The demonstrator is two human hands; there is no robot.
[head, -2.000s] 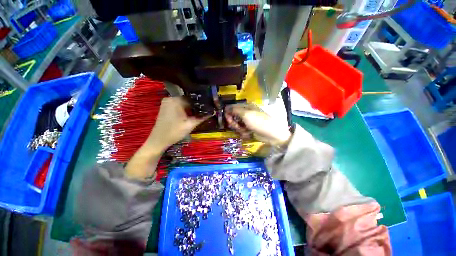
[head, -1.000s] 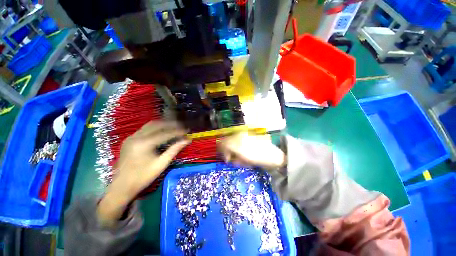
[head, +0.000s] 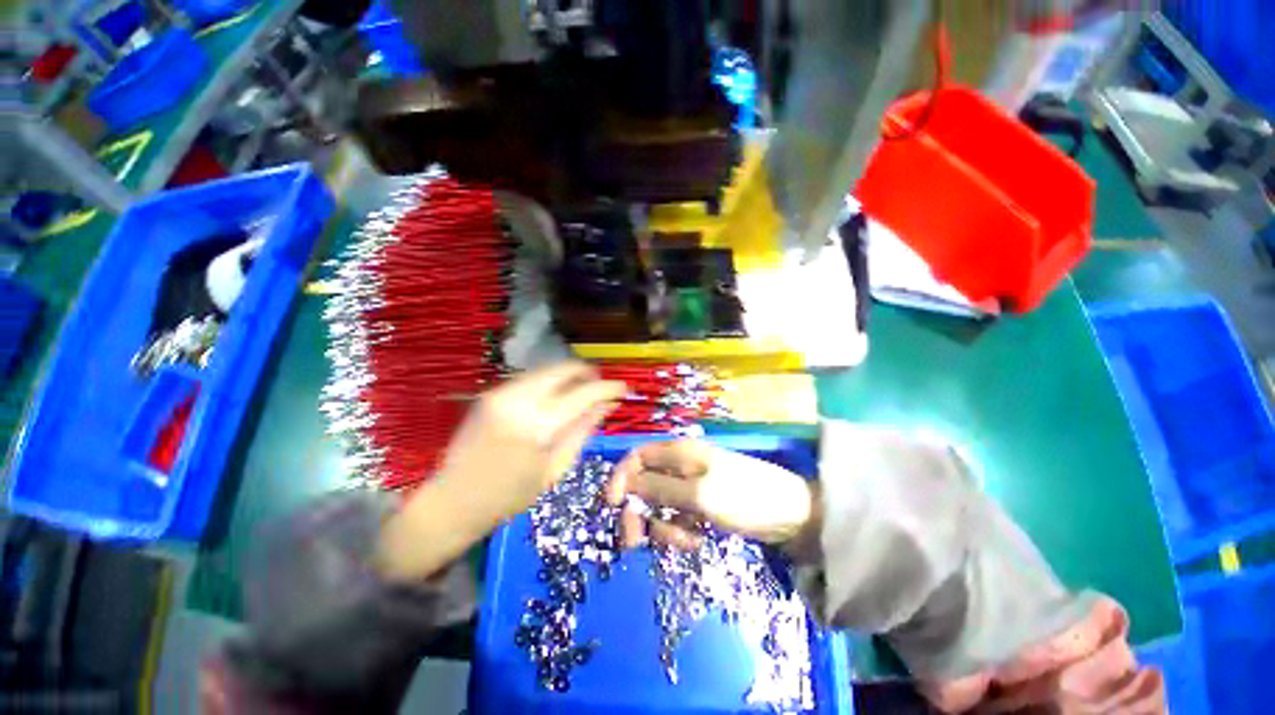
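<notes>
My left hand [head: 524, 436] is just below the yellow press base [head: 685, 349]; its fingers are pinched on what looks like a thin red lead, blurred. My right hand [head: 720, 489] is over the upper part of the shallow blue tray [head: 490, 629], its fingertips among loose silver terminals [head: 559, 559]; whether it grips one is unclear. The large pile of red leads [head: 427, 328] lies left of the press. A smaller group of red leads [head: 650, 391] lies between base and tray, partly behind my left fingers. The die [head: 601, 273] shows no hand at it.
The dark press head [head: 559, 140] hangs above the die. A deep blue bin [head: 84, 405] with black and red leads stands at left. A red-orange bin [head: 979, 196] sits on white paper [head: 916, 279] at right. An empty blue bin [head: 1189, 419] is at far right.
Both hands have left the die and moved toward me. My left hand came down and closed near the smaller leads; my right hand moved down over the terminals. The view has shifted.
</notes>
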